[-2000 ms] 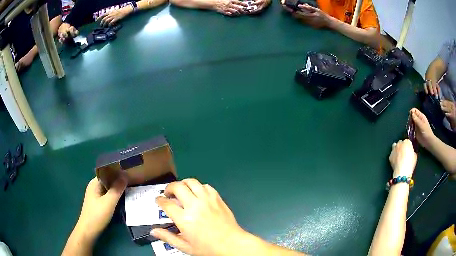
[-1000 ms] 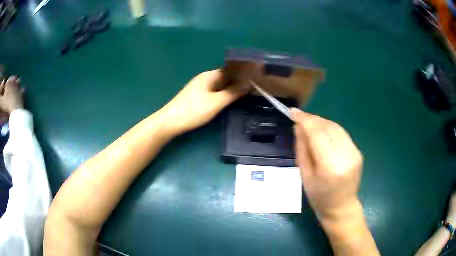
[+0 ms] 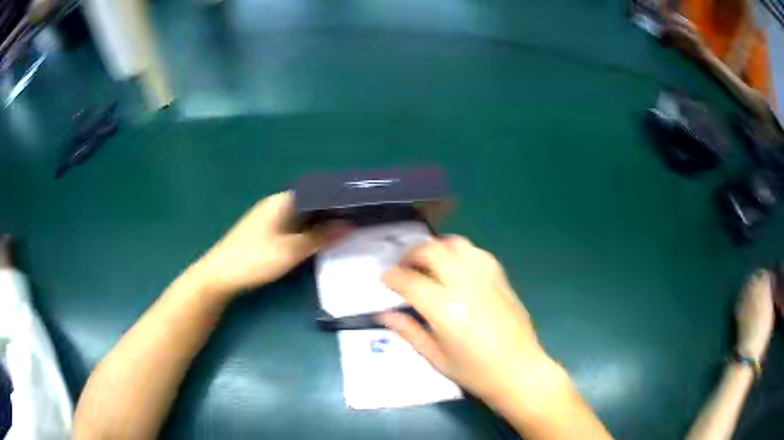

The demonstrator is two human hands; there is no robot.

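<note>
A black retail box (image 3: 371,191) stands open on the table in front of me, its hinged lid raised at the far side. A white leaflet (image 3: 357,279) lies in the box over the tray, hiding what is below. Another white leaflet (image 3: 391,378) with a small blue picture lies on the table just before the box. My left hand (image 3: 266,241) holds the box at its left rear corner, thumb inside under the lid. My right hand (image 3: 460,305) is over the right part of the box, fingers on the leaflet in it. The picture is blurred.
Loose black parts (image 3: 88,137) lie at the far left, near a pale post (image 3: 129,47). Dark boxes (image 3: 688,133) sit at the right. A neighbour's arm with a bracelet (image 3: 746,361) is at the right edge, a white sleeve (image 3: 33,352) at the left edge, a person in orange at upper right.
The leaflet that my right hand held tilted above the box now lies flat in it, covering the black tray and device. The view has shifted, so box and hands appear lower and further left.
</note>
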